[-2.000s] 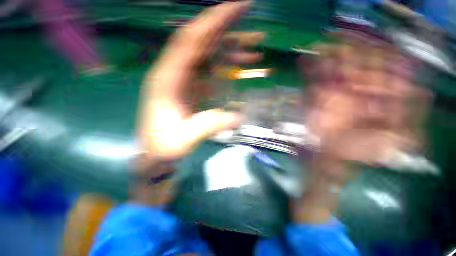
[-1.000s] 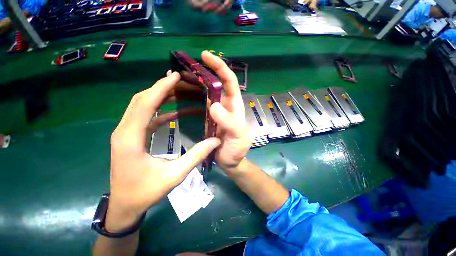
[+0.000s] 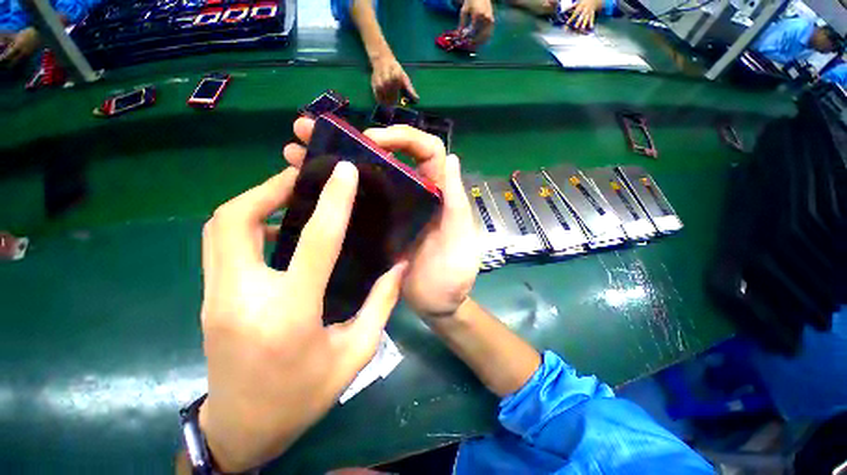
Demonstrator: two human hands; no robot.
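Note:
A framed screen assembly point(image 3: 371, 218) with a glossy black face and a red rim is held tilted between both hands, its face towards me. My left hand point(image 3: 269, 306) grips its left side, with a finger laid on the black face and the thumb at the lower edge. My right hand point(image 3: 441, 241) holds it from behind and along the right side, partly hidden by it. A row of silver LCD module stacks point(image 3: 557, 215) with orange tabs lies to the right. White paper point(image 3: 376, 369) lies below the hands.
Empty frames lie on the darker lane, one at the right point(image 3: 639, 134). Small phones point(image 3: 209, 90) lie at the far left. Another person's hand point(image 3: 390, 79) reaches over the lane just beyond the assembly. Tall black trays point(image 3: 775, 223) stand at the right.
The assembly has turned from edge-on to showing its black face. My left hand now lays a finger on that face. Another person's hand has come in over the lane.

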